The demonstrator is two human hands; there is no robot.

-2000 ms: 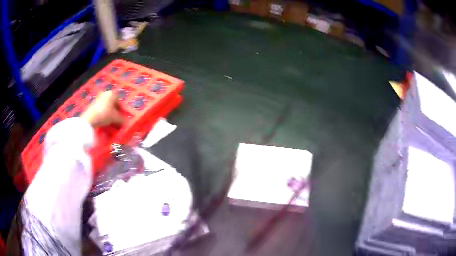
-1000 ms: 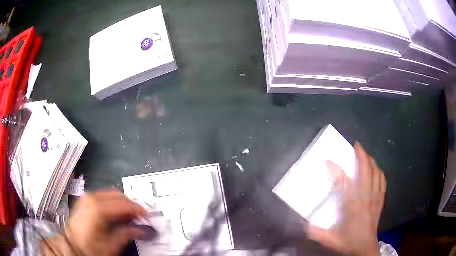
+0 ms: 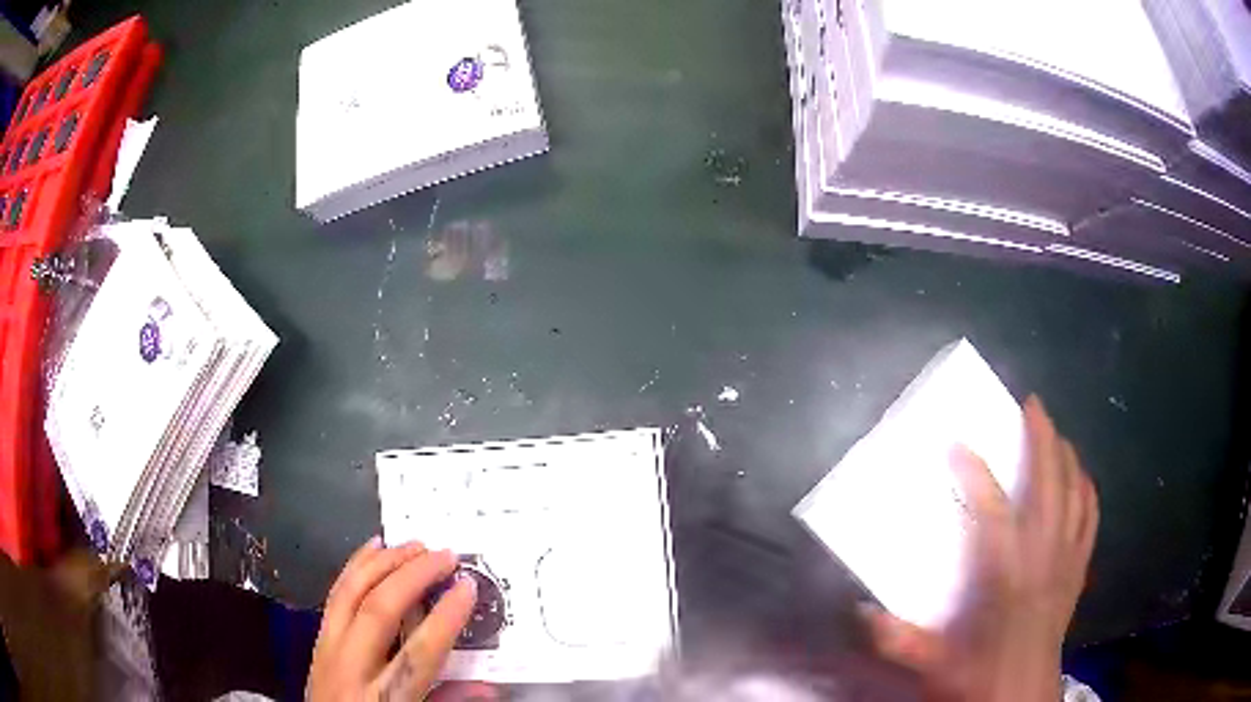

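Note:
An open white box base with an insert (image 3: 590, 480) lies at the bottom centre. A round dark device (image 3: 480, 612) sits in its left recess. My left hand (image 3: 398, 617) has its fingertips on the device's left edge. The insert's larger rounded recess to the right of the device looks empty. My right hand (image 3: 1008, 549) holds a white box lid (image 3: 906, 480) on the right, tilted, with the thumb over its top and fingers along its far right side. The inside of the lid is hidden.
A closed white box with a purple mark (image 3: 398, 110) lies at the upper left. Tall white box stacks (image 3: 960, 137) stand at the upper right. A fanned leaflet pile (image 3: 137, 370) and a red tray with dark discs (image 3: 30, 295) are at the left. Small white scraps lie mid-bench.
My left hand has moved over the box base, and the dark device now sits in the insert. My right hand still holds the lid. The view has shifted slightly.

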